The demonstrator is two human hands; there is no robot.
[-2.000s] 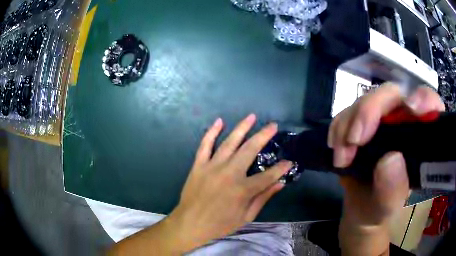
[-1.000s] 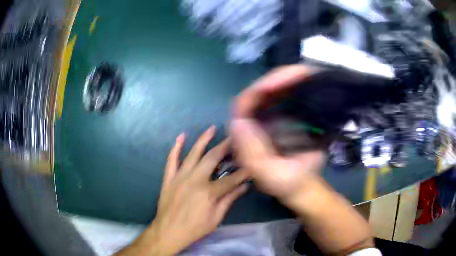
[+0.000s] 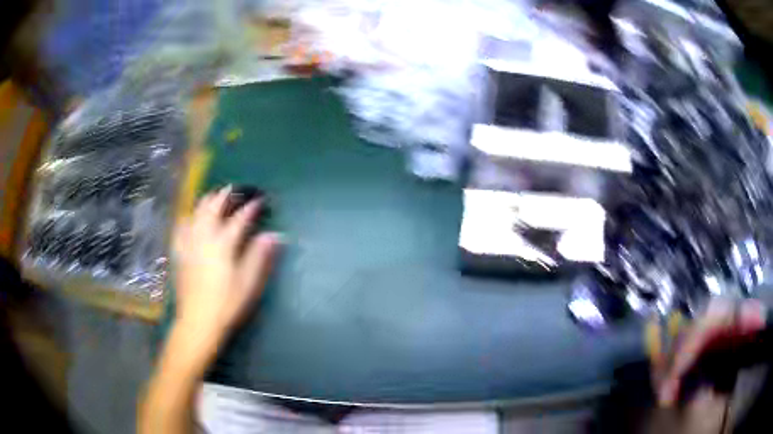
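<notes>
The frame is blurred. My left hand (image 3: 212,263) lies at the left of the green mat (image 3: 364,322), its fingertips on a dark ring board (image 3: 244,197) that is mostly hidden under them; whether they grip it is unclear. My right hand (image 3: 702,356) is at the lower right edge, blurred and partly cut off, closed around the dark electric screwdriver (image 3: 746,356) with a red part. The black-and-white screw feeder (image 3: 534,227) stands right of the mat's middle.
A clear blister tray (image 3: 102,203) with dark rings lies on a brown carton at left. A white, glassy heap of clear plastic pieces (image 3: 398,102) is at the back. A tangled pile of dark, silvery ring assemblies (image 3: 686,186) fills the right, with a ring piece (image 3: 596,303) near its front.
My left hand has moved left from the front-middle board to the far-left ring. My right hand has moved away to the lower right with the screwdriver. The view has shifted, showing the feeder uncovered.
</notes>
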